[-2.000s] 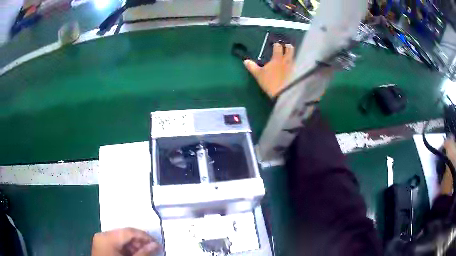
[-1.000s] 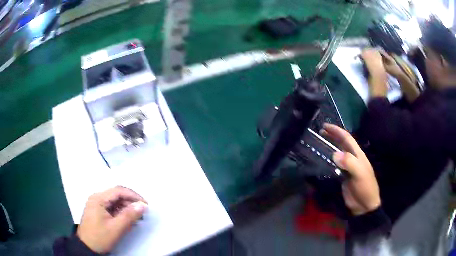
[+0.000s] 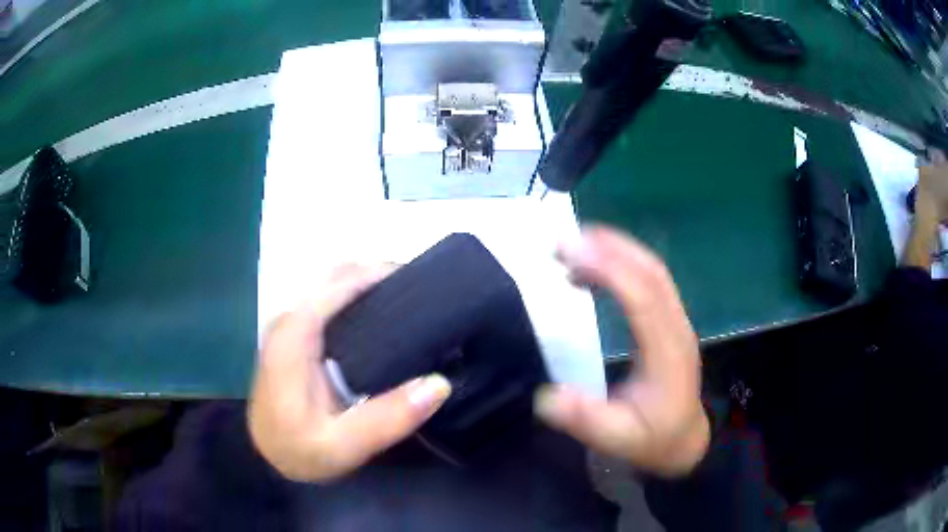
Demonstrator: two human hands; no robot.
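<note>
A black unit (image 3: pixel 457 322) is held tilted above the near part of the white sheet (image 3: pixel 312 197). My left hand (image 3: pixel 333 384) grips its left side, with the thumb across its near face. My right hand (image 3: pixel 634 364) is at its right side, fingers spread and curved, blurred; the thumb tip is close to the unit's edge, and whether it touches is unclear. The black electric screwdriver (image 3: pixel 619 94) hangs tilted at the upper right, tip down. The screw feeder (image 3: pixel 463 62) stands on the sheet beyond the unit, its metal pick-up point (image 3: pixel 468 125) facing me.
Another black unit (image 3: pixel 50 234) lies on the green bench (image 3: pixel 166 239) at the left. One more (image 3: pixel 826 234) lies at the right, with a white strip (image 3: pixel 799 148). A small black item (image 3: pixel 764 36) is at the far right. A person's arm (image 3: pixel 925 223) shows at the right edge.
The view has turned back towards the feeder. My right hand has come in from the right-hand side with the unit, and my left hand now grips it. My right fingers have opened.
</note>
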